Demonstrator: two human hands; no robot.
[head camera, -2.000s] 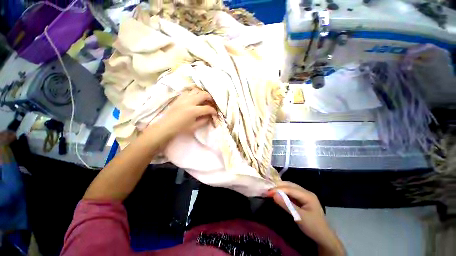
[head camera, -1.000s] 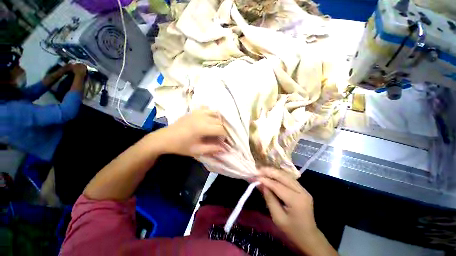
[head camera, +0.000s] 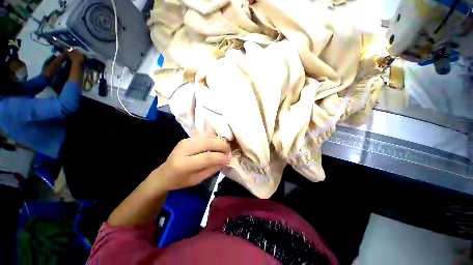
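A large cream garment piece (head camera: 249, 88) lies heaped on the machine table and hangs over its front edge. Its gathered edge (head camera: 332, 121) runs up to the presser foot and needle (head camera: 383, 62), with a narrow pale strip along it. My left hand (head camera: 199, 158) pinches the garment's near edge at the table front, fingertips partly hidden by cloth. My right hand is not in view. The white industrial sewing machine (head camera: 428, 31) stands at the upper right, cut off by the frame.
A small yellow-gold piece (head camera: 396, 76) sits right of the foot, beside white cloth (head camera: 438, 88). A printed ruler scale (head camera: 373, 145) lines the table front. At left are a grey machine motor (head camera: 106, 26), a white cord (head camera: 116, 57) and another person in blue (head camera: 39, 111).
My right hand has left the garment's near corner and the picture. The loose strip end no longer hangs over my lap. The cloth hangs in a spread-out fold, and my left hand still holds it.
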